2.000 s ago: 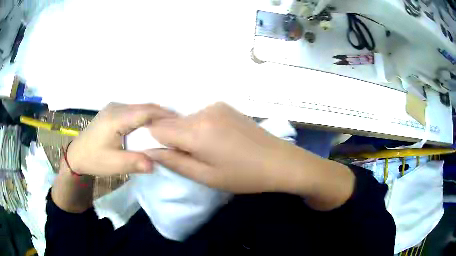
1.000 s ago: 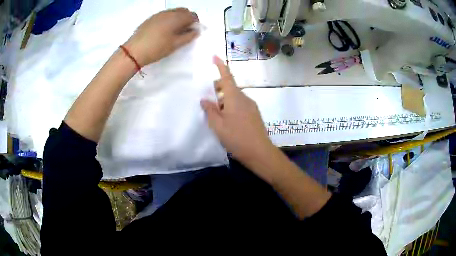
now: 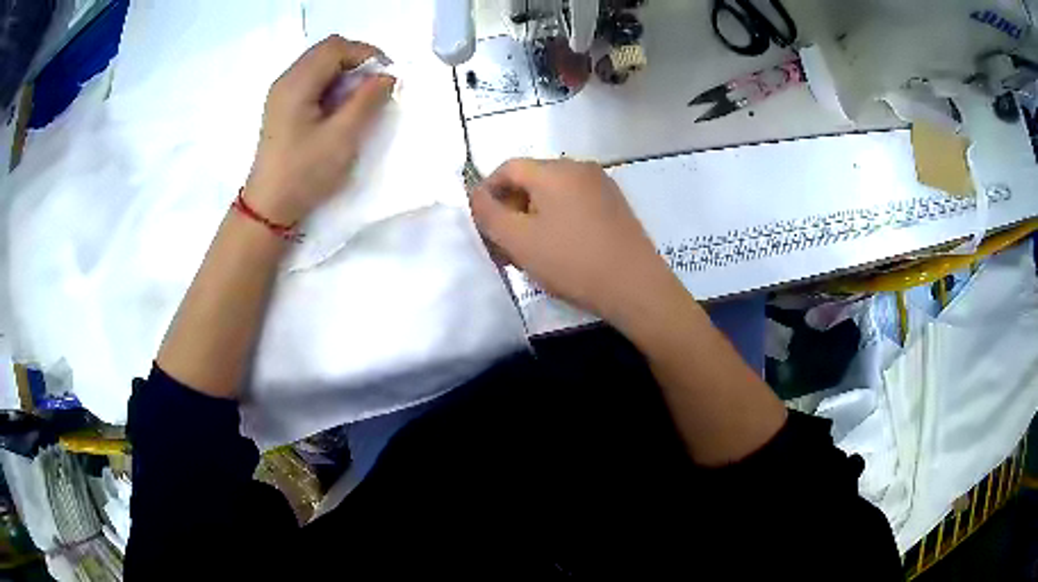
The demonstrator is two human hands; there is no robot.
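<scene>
A white fabric panel (image 3: 376,307) lies on the machine table and hangs over its front edge. My left hand (image 3: 324,119) pinches a bunched bit of white cloth between thumb and fingers, above the panel's far part. My right hand (image 3: 546,222) has its fingers curled closed at the panel's right edge, pinching that edge; the fingertips are partly hidden. The sewing machine's needle area (image 3: 558,57) and its silvery slide plate (image 3: 499,75) are just beyond, right of the cloth.
Thread snips (image 3: 751,91) with pink handles and black scissors (image 3: 754,23) lie on the machine bed. A tan ticket (image 3: 941,158) lies at the right. A printed scale (image 3: 797,233) runs along the front edge. A yellow wire cart (image 3: 968,512) holds white pieces at lower right.
The small white piece held two seconds ago is no longer seen separately. Since one second ago, my left hand has moved left and down, and the view has shifted. The panel's upper layer shows a fold line.
</scene>
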